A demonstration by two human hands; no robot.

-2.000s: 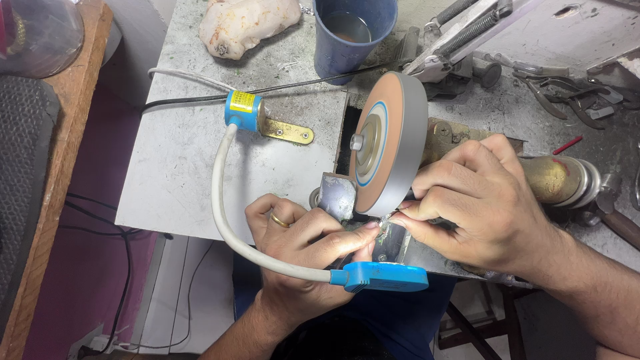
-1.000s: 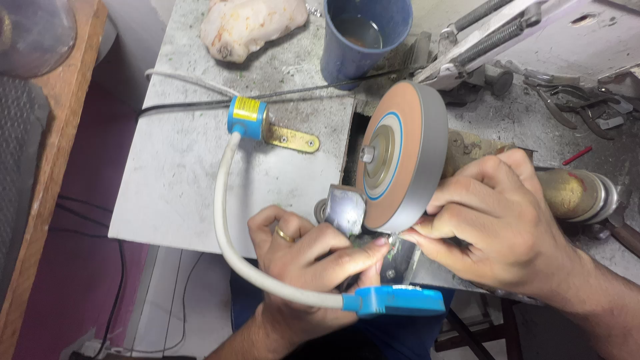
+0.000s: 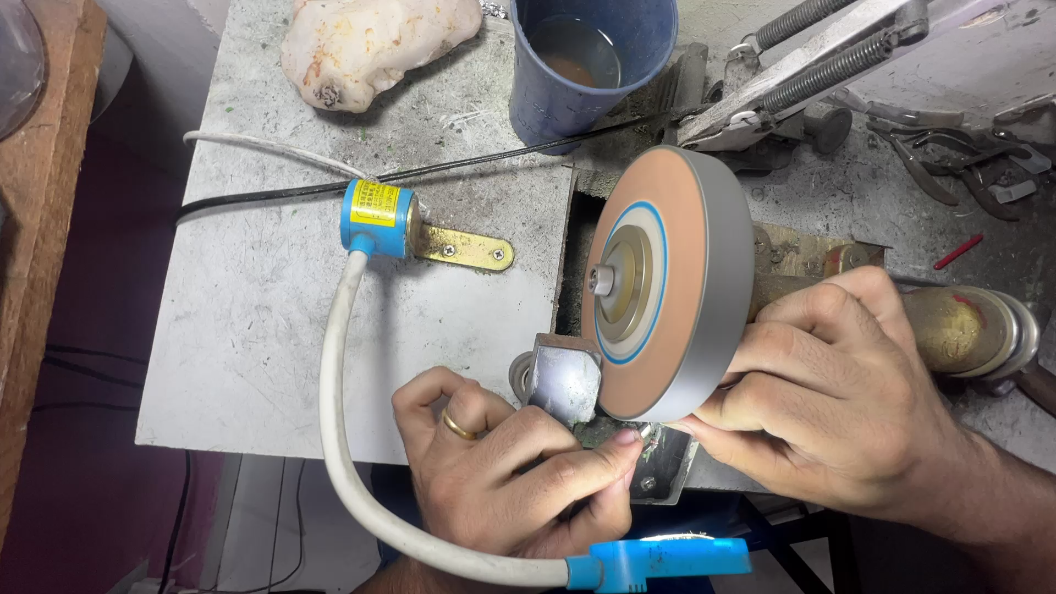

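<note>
A grinding wheel [image 3: 718, 289] with a grey rim and a brown side face stands on a spindle at the middle of the bench. Just below its lower edge, my left hand [image 3: 520, 470], with a ring on one finger, pinches a small shiny piece [image 3: 645, 431] between thumb and finger. My right hand [image 3: 833, 404] is at the wheel's lower right, thumb and fingertips close together near the same piece; whether they grip it too is hard to tell. A metal rest plate [image 3: 565, 381] sits left of the wheel's lower edge.
A blue lamp head [image 3: 668, 563] on a white flexible neck [image 3: 334, 396] curves in front of my left hand. Behind stand a blue cup [image 3: 549, 107] of liquid and a whitish lump [image 3: 375, 49]. Pliers [image 3: 949, 161], a red stick [image 3: 958, 252] and a spring-loaded arm [image 3: 800, 66] are at the right.
Both hands remain at the wheel's lower edge. The right hand's thumb and the left hand's fingertips show a wider gap than before. The view has shifted a little.
</note>
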